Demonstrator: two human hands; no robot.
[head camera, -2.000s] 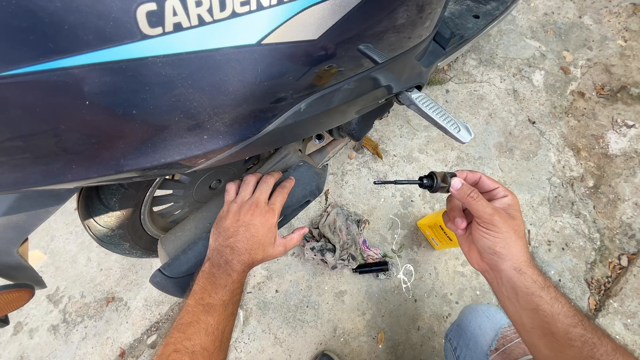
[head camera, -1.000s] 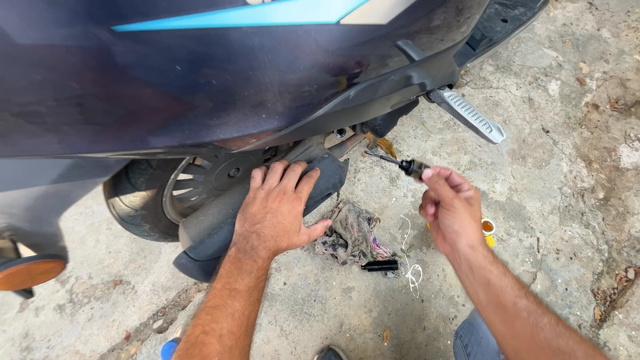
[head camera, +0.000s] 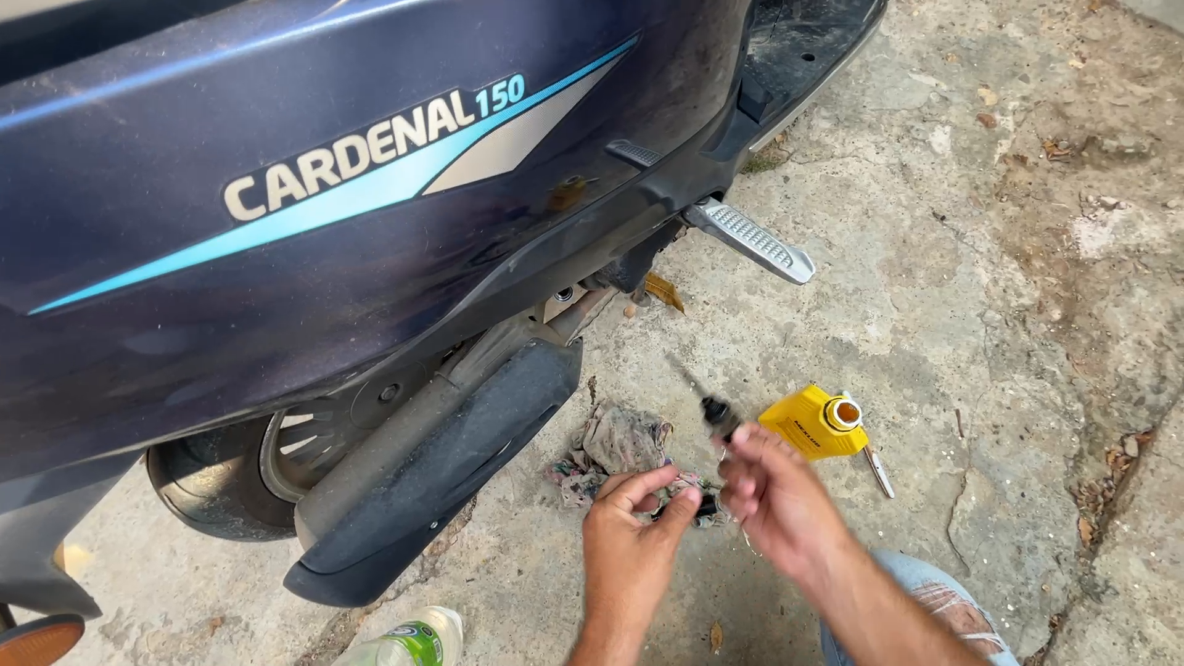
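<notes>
My right hand (head camera: 772, 490) holds a black oil dipstick (head camera: 719, 412) by its cap end; the thin rod points up and left, slightly blurred. Close by on the left, my left hand (head camera: 643, 527) has thumb and forefinger apart, with nothing seen between them. Beneath both hands a dirty grey rag (head camera: 624, 437) lies crumpled on the concrete, and a small black object (head camera: 708, 506) shows partly behind the fingers. An uncapped yellow oil bottle (head camera: 800, 421) is right of the dipstick.
A dark blue scooter (head camera: 370, 231) fills the upper left, with its exhaust muffler (head camera: 435, 462), rear wheel (head camera: 222, 486) and silver footrest (head camera: 754, 242). A plastic bottle with a green label (head camera: 407, 638) is at the bottom edge. A pen-like object (head camera: 879, 472) lies beside the yellow bottle.
My left hand has left the muffler and come over near the rag. My right hand, still holding the dipstick, has come close to it. The view has shifted.
</notes>
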